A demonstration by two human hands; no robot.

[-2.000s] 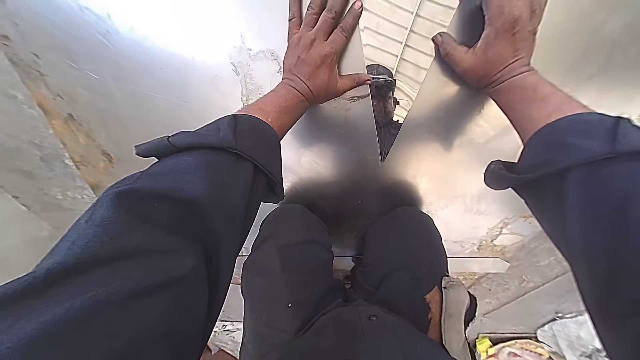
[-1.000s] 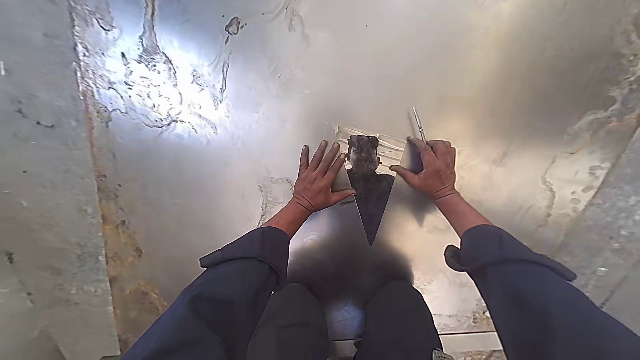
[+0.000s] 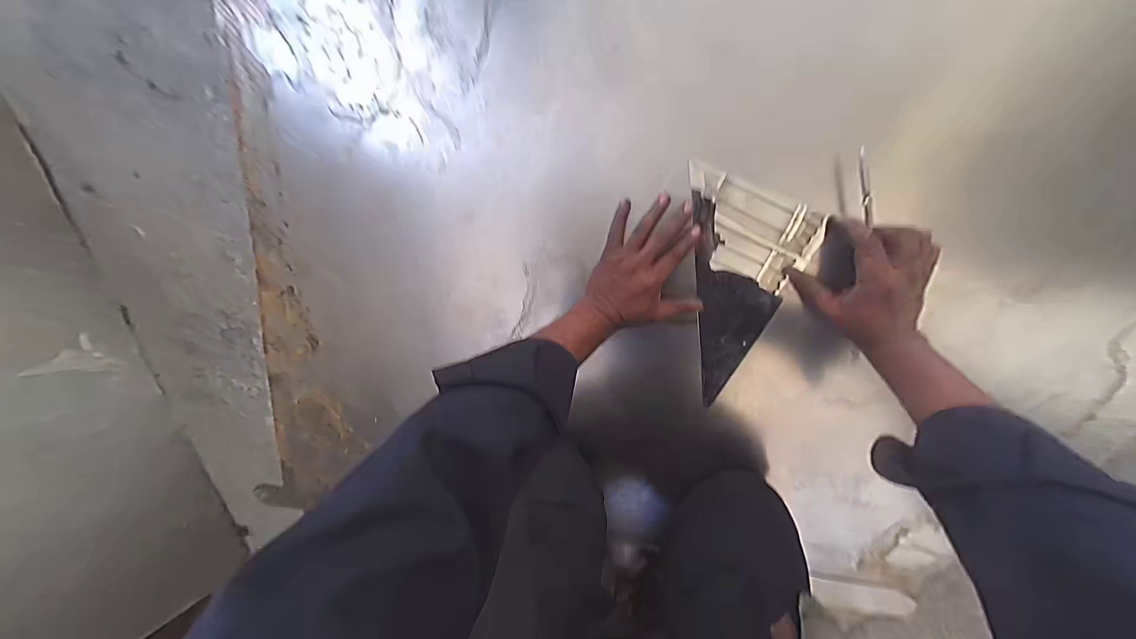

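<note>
A shiny metal sheet point(image 3: 568, 115) spreads beneath both hands. In its middle lies a pointed, triangular mirror-like area point(image 3: 735, 324), its tip toward my knees, with a dark shape and pale ribbed lines showing in it; whether it is a separate piece or a cut opening, I cannot tell. My left hand point(image 3: 635, 275) rests with fingers spread, its fingertips and thumb at the left edge of that area. At the right edge is my right hand point(image 3: 883, 280), thumb reaching to the edge, a thin pen-like tool point(image 3: 865, 186) upright between its fingers.
A grey strip point(image 3: 169, 240) with a rusty brown edge point(image 3: 284, 328) runs down the left side, beside another flat grey panel point(image 3: 80, 426). My knees are at the bottom. Near the lower right lies a pale flat strip point(image 3: 861, 596). Strong glare covers the upper left.
The triangular area is turned compared with one second ago, and the pale lines in it show more widely. My right hand stays by its right edge with the pen-like tool. The view has shifted.
</note>
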